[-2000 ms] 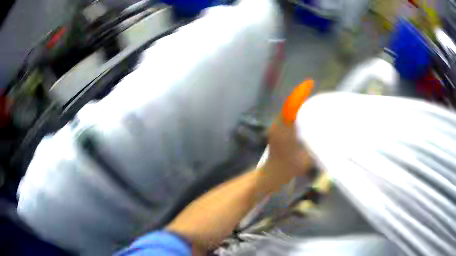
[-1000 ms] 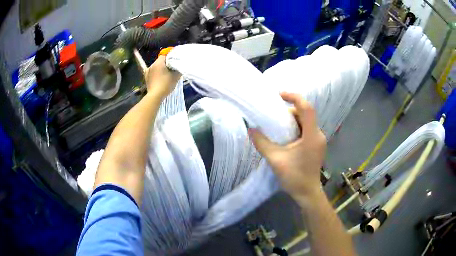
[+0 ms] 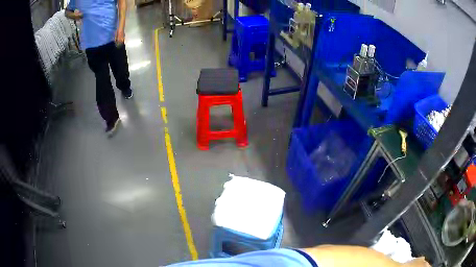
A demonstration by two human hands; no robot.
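Observation:
My left forearm, in a blue sleeve, crosses the bottom edge towards the bottom right. Only a small part of my left hand shows there, cut off by the edge, so its fingers and anything in them are hidden. A white bundle, probably cables, shows just above the forearm. My right hand is out of the picture. A light blue stool with a white cover stands nearest in front.
A red stool with a dark top stands farther off, and a blue stool behind it. A blue bin sits under the blue bench at right. A person is at left, near hanging white cables.
The view has swung left from the cable rack to the aisle. My right hand and the bundle that both hands held have left the picture. My left arm now lies along the bottom edge.

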